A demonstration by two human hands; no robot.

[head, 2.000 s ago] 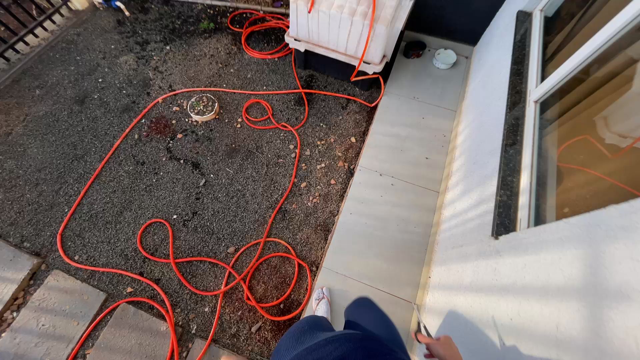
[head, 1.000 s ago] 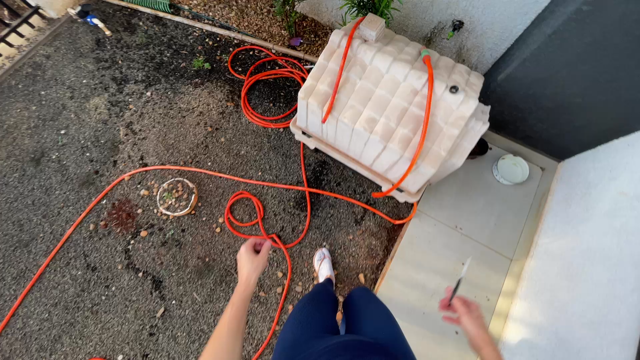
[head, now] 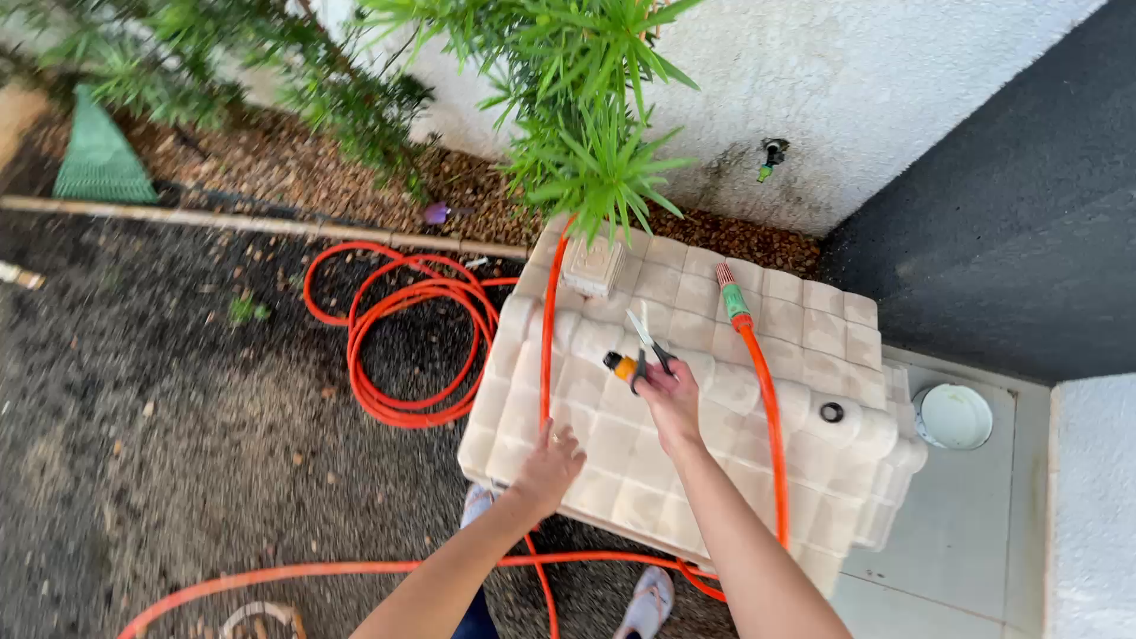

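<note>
My right hand [head: 672, 399] holds scissors [head: 652, 342] with dark handles, blades apart, above a beige moulded plastic doghouse-like box. An orange and black hose connector [head: 624, 365] shows beside the scissor handles, at the fingers of that hand. My left hand [head: 552, 463] is over the box's front slope [head: 612, 444], its fingers at an orange hose [head: 548, 333] that hangs down over the box; whether they grip it is unclear. Further right, another length of orange hose [head: 770, 399] lies over the box and ends in a green fitting with a reddish tip [head: 729, 293].
Orange hose coils [head: 417, 337] lie on dark gravel at left. A green rake head [head: 102, 155] and leafy plants [head: 612, 160] stand along the back. A wall tap [head: 772, 158] is behind the box; a white bucket [head: 954, 417] stands on the tiles at right.
The view has moved close to the beige box. My left hand has come from over the gravel to the hose on the box, and my right hand with the scissors is now over the box.
</note>
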